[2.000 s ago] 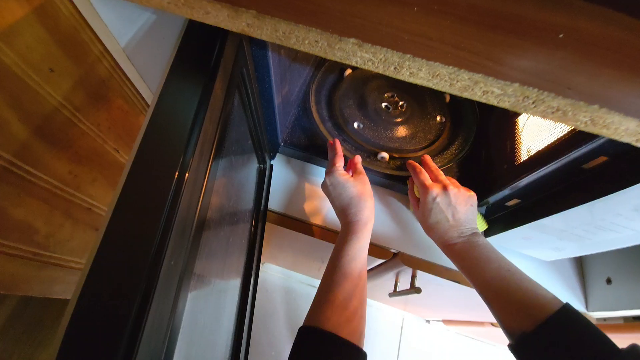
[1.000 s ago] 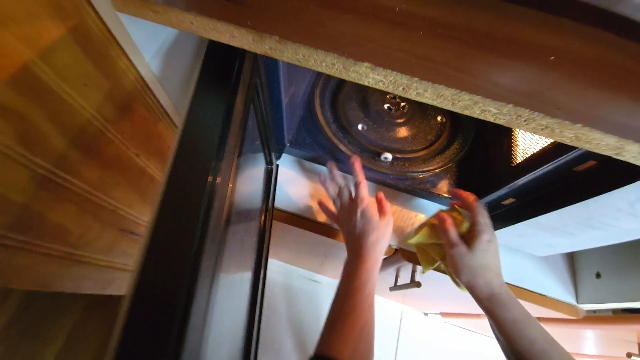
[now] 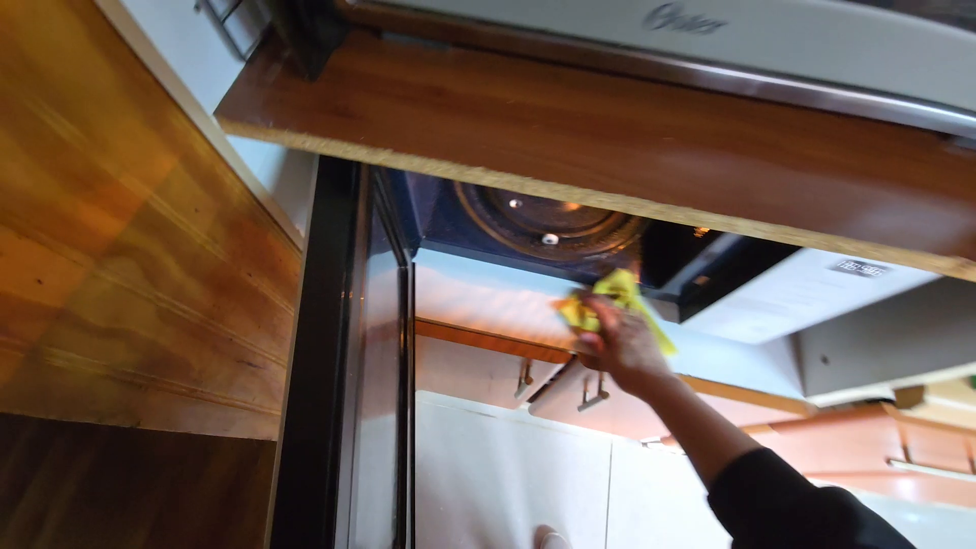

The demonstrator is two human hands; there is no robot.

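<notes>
My right hand point(image 3: 621, 343), somewhat blurred, grips a crumpled yellow cloth point(image 3: 629, 293) just in front of the microwave's lower front edge, at the opening. Inside the open microwave oven point(image 3: 526, 271), a dark glass turntable point(image 3: 587, 229) lies partly hidden beneath the shelf; small white pieces show on it. The open microwave door point(image 3: 381, 343) stands to the left of the opening. My left hand is out of view.
A wooden shelf point(image 3: 534, 122) with a raw chipboard edge juts over the microwave, bearing an Oster appliance point(image 3: 762, 46). Wood panelling point(image 3: 137, 229) is at the left. Below are drawers with metal handles point(image 3: 593, 393) and a pale tiled floor point(image 3: 496, 473).
My left hand, earlier raised with spread fingers before the turntable, has left the view. My right hand still holds the yellow cloth. The view has shifted, showing more of the shelf top.
</notes>
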